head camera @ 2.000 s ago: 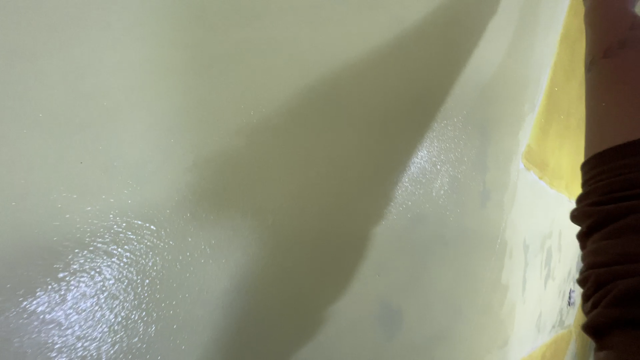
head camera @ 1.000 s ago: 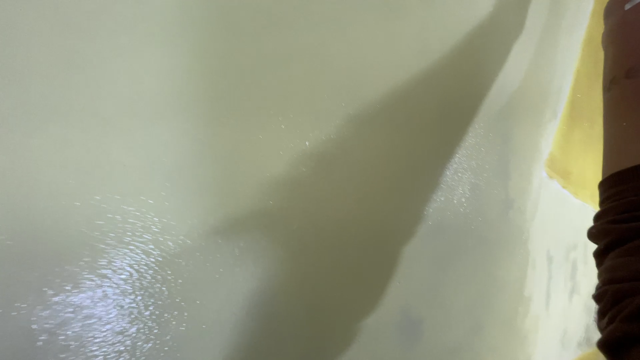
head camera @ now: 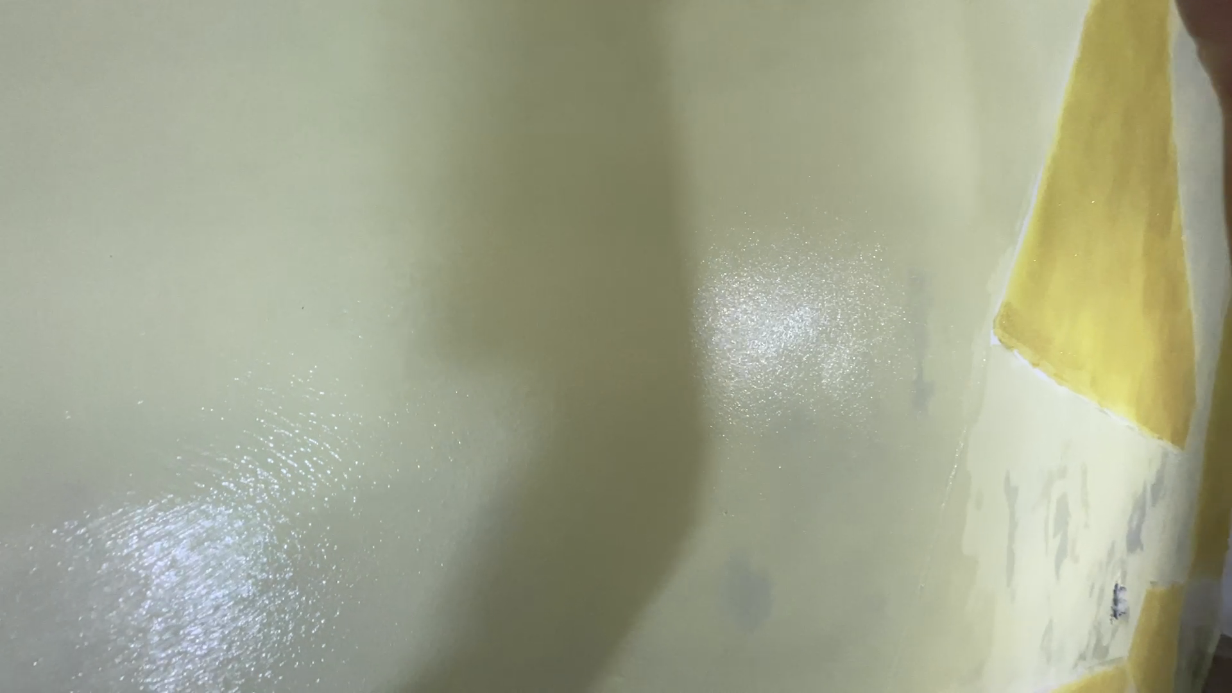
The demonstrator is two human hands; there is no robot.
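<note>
A painted surface (head camera: 289,241) in pale grey-green fills most of the head view. Its sheen looks wet or glossy at the lower left and right of centre. At the right edge a sliver of bare skin, part of an arm or hand, shows at the top; which side it belongs to is unclear. Neither hand can be made out, so what they hold is hidden. A broad shadow (head camera: 587,289) falls down the middle of the surface.
Near the right edge lies a yellow painted shape (head camera: 1107,241) with a pale outline. Below it is a cream patch (head camera: 1049,500) with grey streaks and a small dark mark. Another yellow shape (head camera: 1155,626) is at the lower right.
The arm with the dark bunched sleeve, seen at the right edge before, has mostly left the view. The shadow, slanted earlier, now stands more upright.
</note>
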